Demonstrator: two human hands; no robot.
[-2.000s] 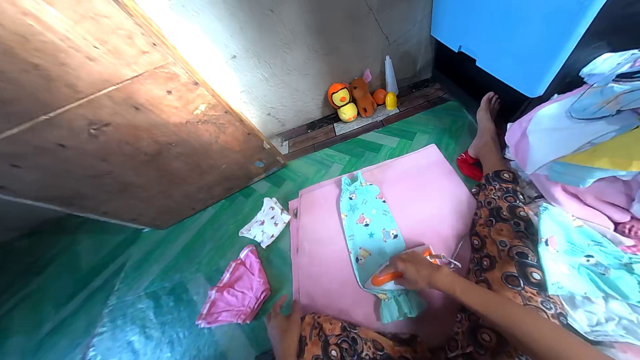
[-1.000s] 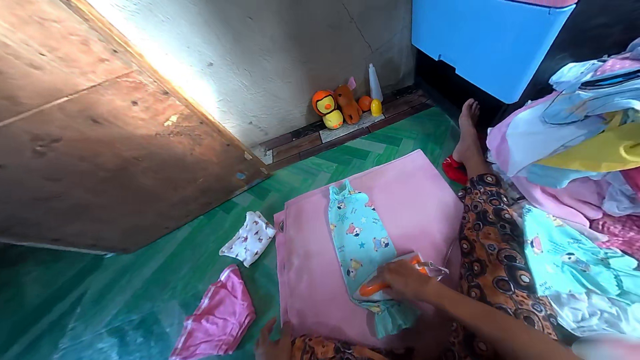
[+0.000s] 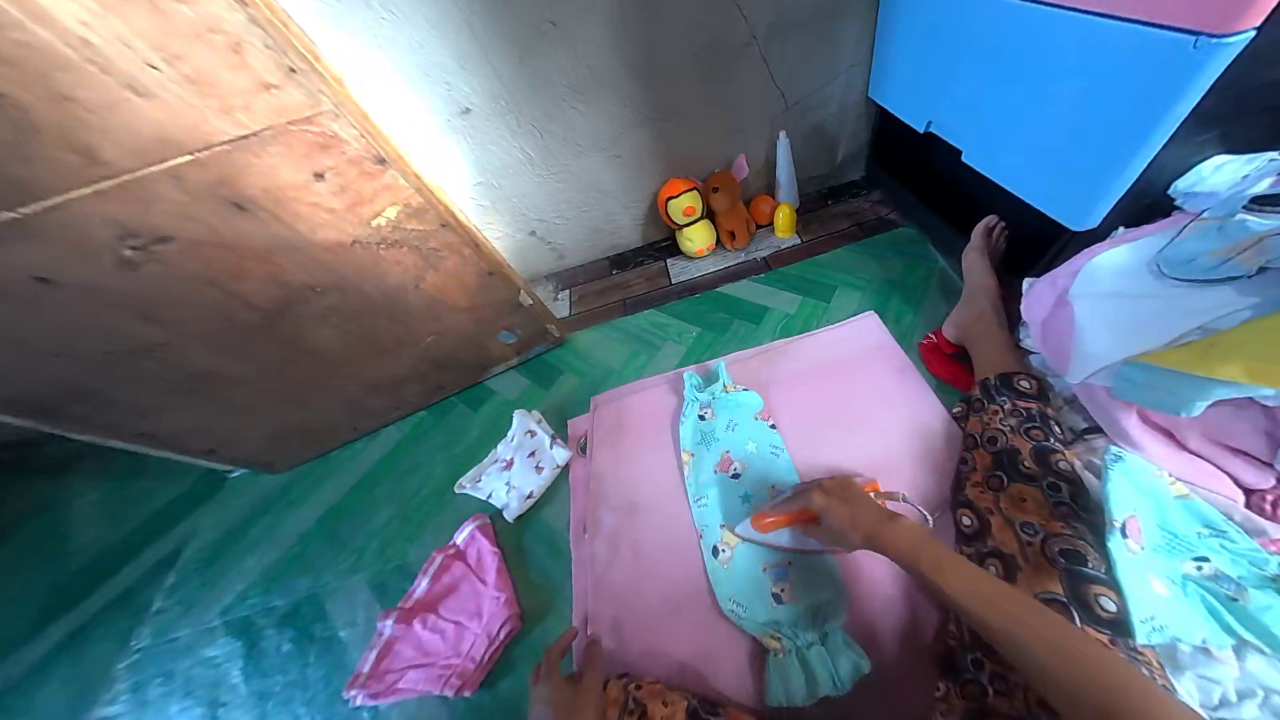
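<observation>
My right hand (image 3: 838,512) grips the orange handle of a clothes iron (image 3: 785,535), whose soleplate rests on a turquoise printed child's garment (image 3: 735,470). The garment lies lengthwise on a folded pink cloth (image 3: 640,550), its ruffled end towards me. At the bottom edge, my left hand (image 3: 568,680) is beside the near left corner of the pink cloth, fingers spread, with nothing seen in it. Left of the cloth, a small white printed garment (image 3: 516,465) and pink underpants (image 3: 445,620) lie on the green floor.
A heap of clothes (image 3: 1180,300) is at the right, beside my patterned trouser leg (image 3: 1035,500). Plush toys (image 3: 688,220) sit along the wall. A wooden panel (image 3: 250,280) stands at the left, and a blue plastic bin (image 3: 1050,90) is at the upper right.
The iron in my right hand has moved away from the garment's ruffled end, towards its middle. The ruffle now shows more fully. My left hand remains near the cloth's corner.
</observation>
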